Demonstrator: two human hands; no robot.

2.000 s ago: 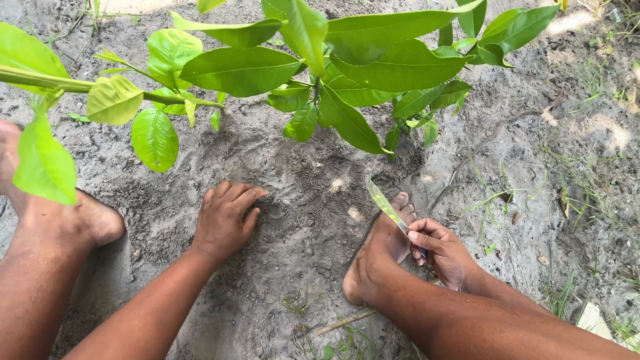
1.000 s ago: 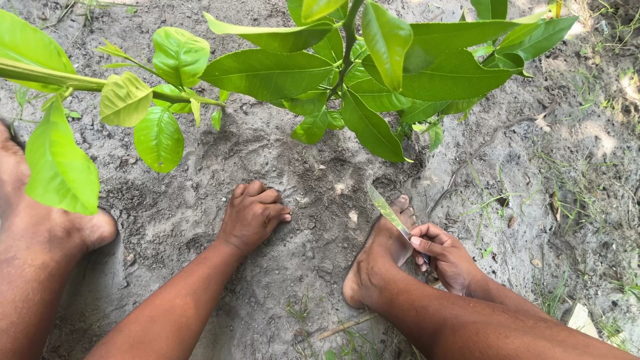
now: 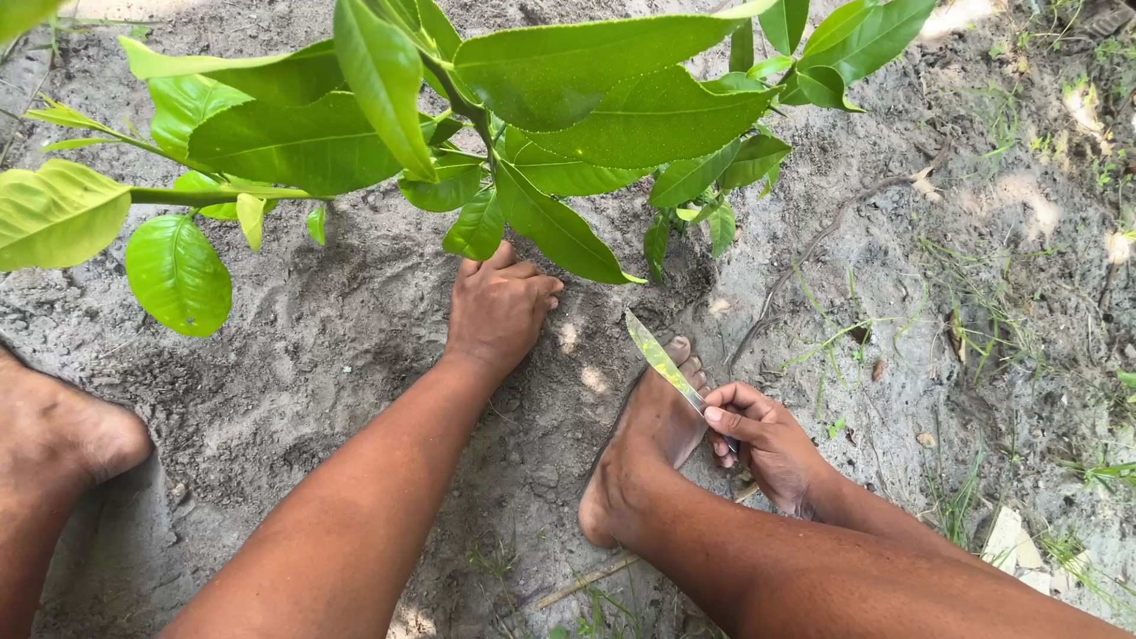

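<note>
My left hand (image 3: 504, 306) rests palm down on the grey, loose soil (image 3: 373, 293), just below the plant's leaves, with its fingers bent; no object shows in it. In my right hand (image 3: 765, 435) is a knife with a shiny metal blade (image 3: 661, 359), held near the base of the blade between thumb and fingers. The blade points up and to the left, over my right foot (image 3: 652, 426), and reflects green. The knife's handle is mostly hidden by my fingers. Above my left hand spreads a leafy green branch, its broad leaves (image 3: 559, 222) hanging over the soil.
My left foot (image 3: 62, 426) stands at the far left. A thin root (image 3: 825, 231) runs over the soil at the right, near grass tufts (image 3: 958, 506). Pale broken pieces (image 3: 1012, 541) lie at the lower right, and a dry stalk (image 3: 586, 583) lies below my right foot.
My left hand has moved right and up over the soil, to a place just under the leaves. My right hand still holds the knife over the right foot.
</note>
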